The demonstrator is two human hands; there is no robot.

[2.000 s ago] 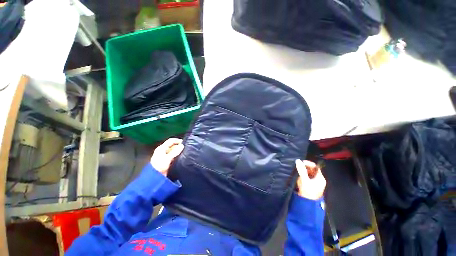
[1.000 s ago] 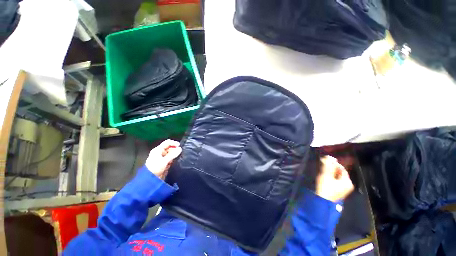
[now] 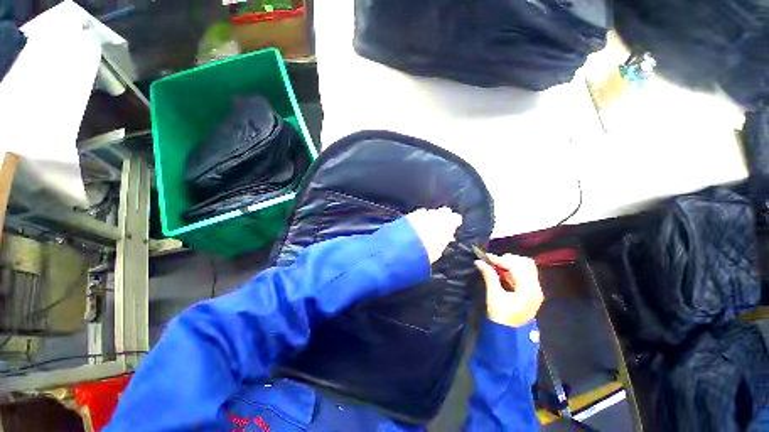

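Observation:
The dark shiny backpack panel (image 3: 379,354) lies on my lap, its rounded top leaning against the white table's edge. Its stitched pockets are partly covered by my left sleeve. My left hand (image 3: 435,231) reaches across the panel to its upper right part, fingers bent down at the surface; whether it pinches fabric or a thread cannot be told. My right hand (image 3: 513,289) is at the panel's right edge, closed around small reddish-handled thread snips (image 3: 497,268), with the metal tip pointing up-left toward my left fingers.
A green crate (image 3: 158,160) at left holds dark pieces (image 3: 244,152). The white table (image 3: 523,160) bears a dark heap (image 3: 481,42) and a small clear bottle or jar (image 3: 638,69). Dark quilted bags (image 3: 696,261) are piled at right. A metal frame (image 3: 133,253) stands at left.
My left hand has left the panel's left edge and crossed to its upper right part. My right hand has come back in to the right edge, and the snips' tip now shows.

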